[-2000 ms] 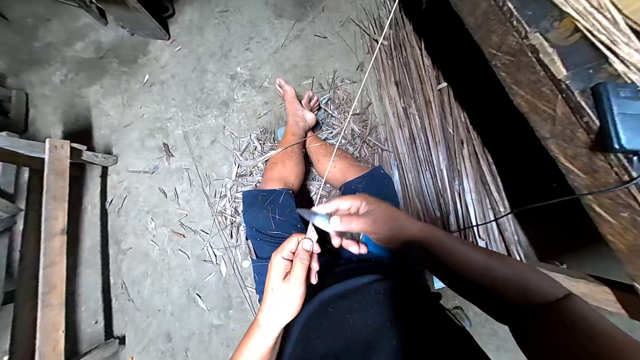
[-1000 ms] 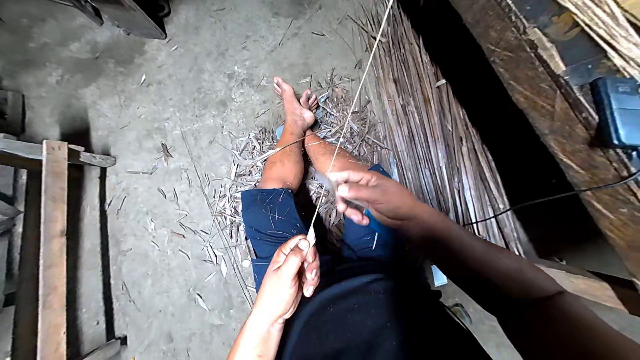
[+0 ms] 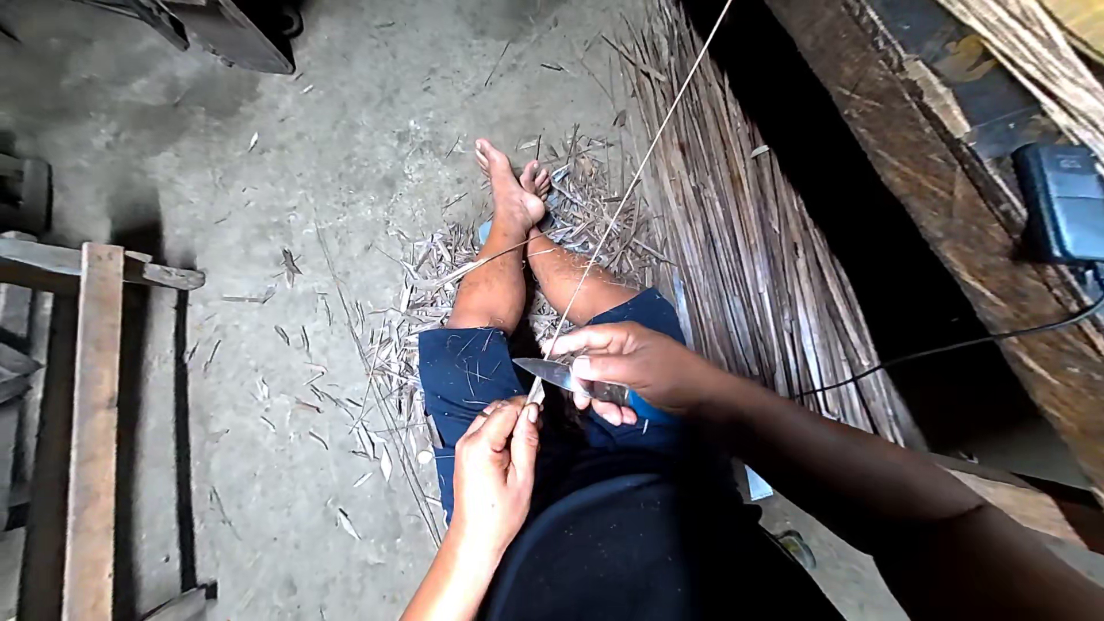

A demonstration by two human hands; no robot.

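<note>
A long, thin pale strip of plant stalk (image 3: pixel 649 145) runs from the top edge down to my hands above my lap. My left hand (image 3: pixel 498 461) pinches its lower end between thumb and fingers. In my right hand (image 3: pixel 634 366) is a knife (image 3: pixel 549 372); its pointed metal blade aims left and lies across the strip, just above my left fingertips. The knife's handle is mostly hidden by my fingers. Dry shavings (image 3: pixel 435 250) lie on the floor around my bare, crossed legs, and some bits cling to my dark blue shorts (image 3: pixel 470 362).
A large bundle of dry stalks (image 3: pixel 759 233) lies on the concrete floor to the right. Beyond it, a rough wooden bench (image 3: pixel 914 164) carries a dark electronic device (image 3: pixel 1065 203) with a black cable (image 3: pixel 940 347). Wooden frame pieces (image 3: pixel 99 414) stand at the left.
My right hand was blurred and a little higher one second ago; now it is lower, with the knife blade plainly at the strip. My left hand keeps its pinch.
</note>
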